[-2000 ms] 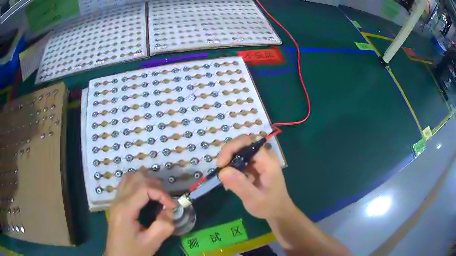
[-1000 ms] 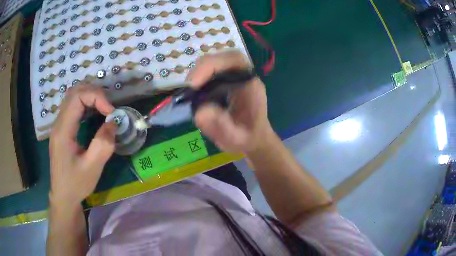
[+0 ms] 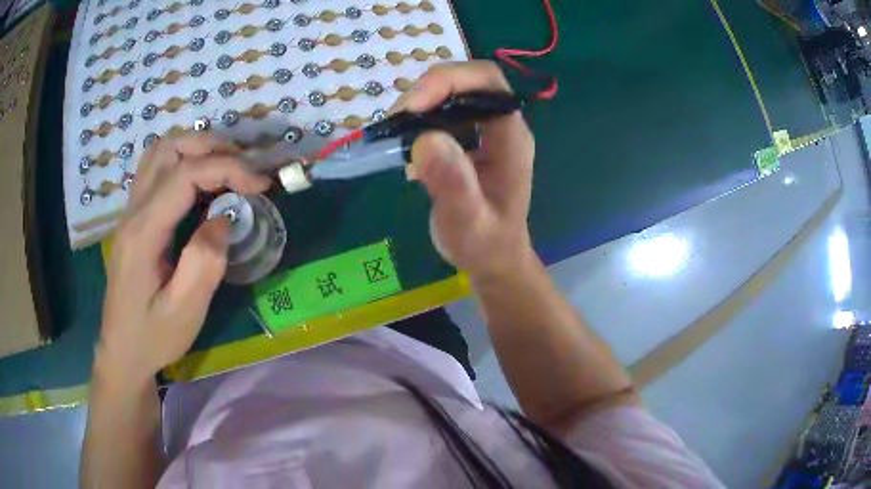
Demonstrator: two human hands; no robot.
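Note:
The test fixture (image 3: 250, 250), squat and grey with a white top, stands on the green mat left of the green label (image 3: 329, 285). My left hand (image 3: 181, 220) is at its left side, thumb against the white top and fingers curled above. A small silver spot shows at the top's centre; whether my fingers hold a part I cannot tell. My right hand (image 3: 468, 162) grips the black-taped test probe (image 3: 382, 143), pointing left. Its cream-white tip block (image 3: 294, 176) is in the air above and right of the fixture, apart from it.
The white component tray (image 3: 84, 210) with rows of silver parts lies just beyond my hands. A brown cardboard board (image 3: 21, 191) is at the left. The red test lead (image 3: 552, 38) curls on the mat. Yellow tape (image 3: 315, 329) runs along the near edge, with my clothing below.
The view has tilted down and shifted right. My right hand has lifted the probe, and its tip block has moved up and away from the fixture. My left fingers have spread from the fixture's top.

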